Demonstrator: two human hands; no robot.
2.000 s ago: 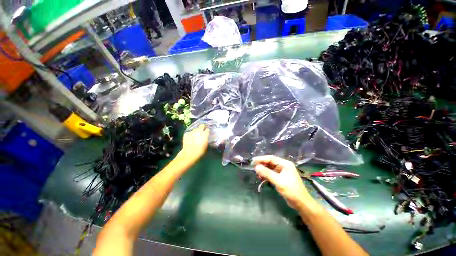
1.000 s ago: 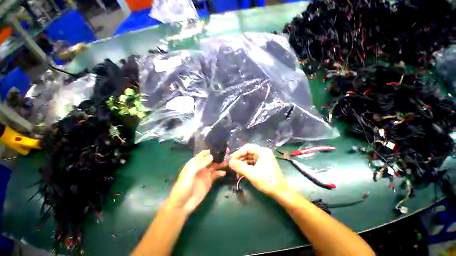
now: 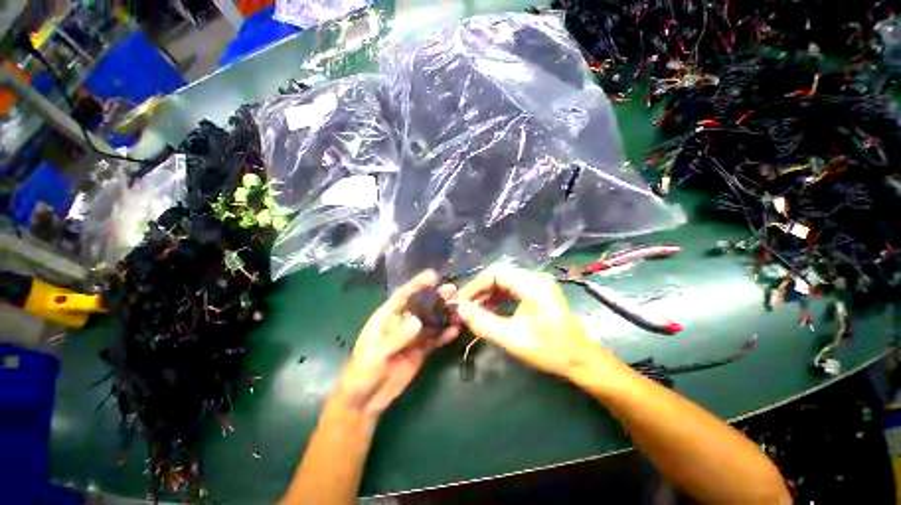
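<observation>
My left hand point(image 3: 387, 345) holds a dark, thumb-sized part point(image 3: 429, 308) upright between its fingers, at the front of the large clear bag. My right hand point(image 3: 529, 321) touches it from the right, its fingertips pinching a thin pale and reddish wire end point(image 3: 454, 305) against the part. A short lead with a small dark plug point(image 3: 468, 367) hangs below the fingers. What exactly joins at the fingertips is too small to tell. Pliers with red handles point(image 3: 628, 306) lie open on the green tabletop, right of my right hand.
A large clear bag point(image 3: 494, 148) and a smaller one point(image 3: 321, 168) lie ahead. Black harness piles stand at left point(image 3: 188, 306) and right point(image 3: 780, 168), with yellow-green pieces point(image 3: 252, 205) on the left one. A black cable point(image 3: 701, 366) lies front right.
A second ago the dark part stood taller above my left fingers; now it looks shorter and rounder. Both hands stay together. Two seconds ago they were apart, the left at the smaller bag.
</observation>
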